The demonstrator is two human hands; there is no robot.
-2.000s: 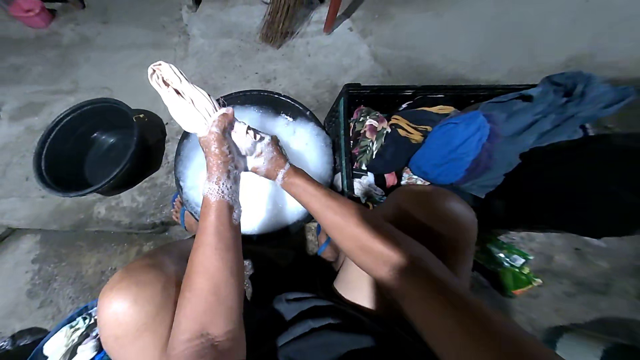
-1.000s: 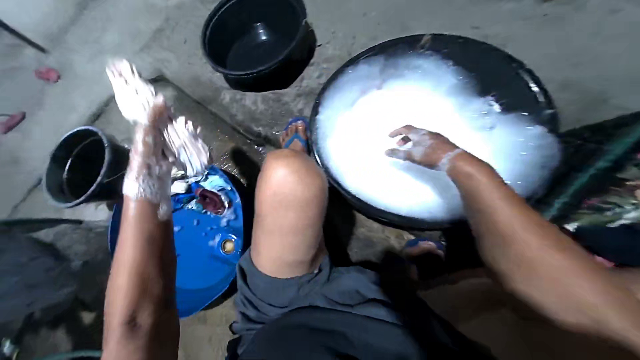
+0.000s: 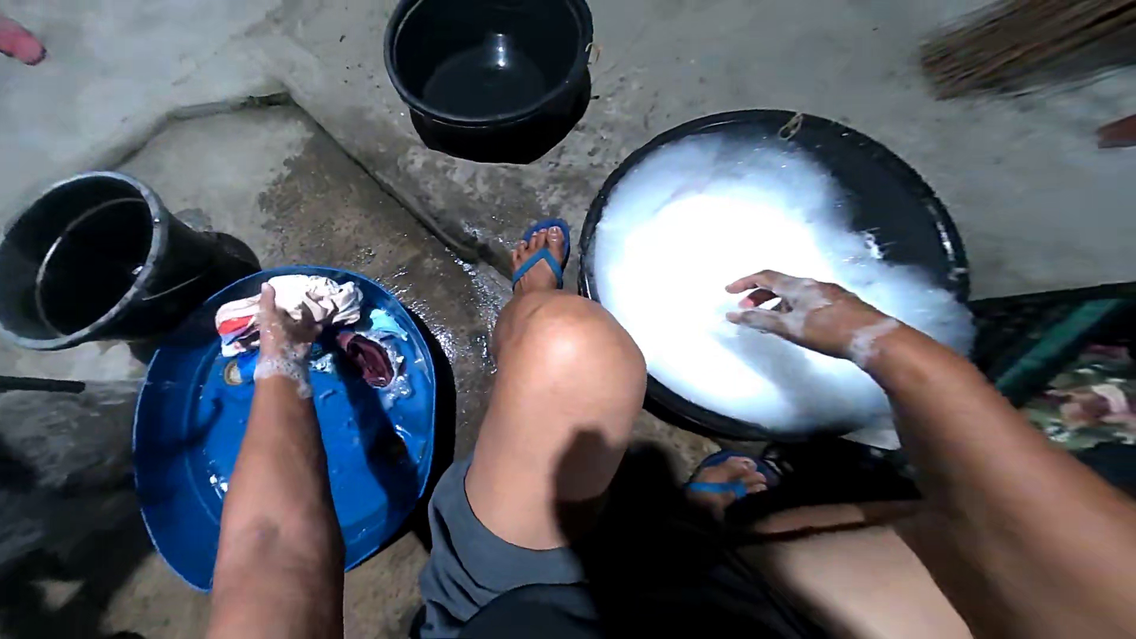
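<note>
My left hand (image 3: 286,333), with suds on its wrist, rests on a bunched pale wet cloth (image 3: 324,300) in a blue plastic basin (image 3: 377,497). Whether its fingers still grip the cloth cannot be told. Beside that cloth lie a maroon cloth (image 3: 366,358) and some light blue fabric in the same basin. My right hand (image 3: 794,306), soapy and with its fingers apart, is over the white suds (image 3: 683,266) that fill much of a large round black tub (image 3: 896,200). It holds no cloth.
A black bucket (image 3: 155,257) stands at the left against the blue basin. An empty black basin (image 3: 488,124) sits beyond my foot. At the upper right lies a stick broom (image 3: 1021,53). A crate with flowered fabric (image 3: 1096,399) is at the right edge. The concrete floor has wet patches.
The pale cloth was held over the black tub, then raised at the left; now it is down in the blue basin under my left hand. My right hand has let go of it. The view has swung left.
</note>
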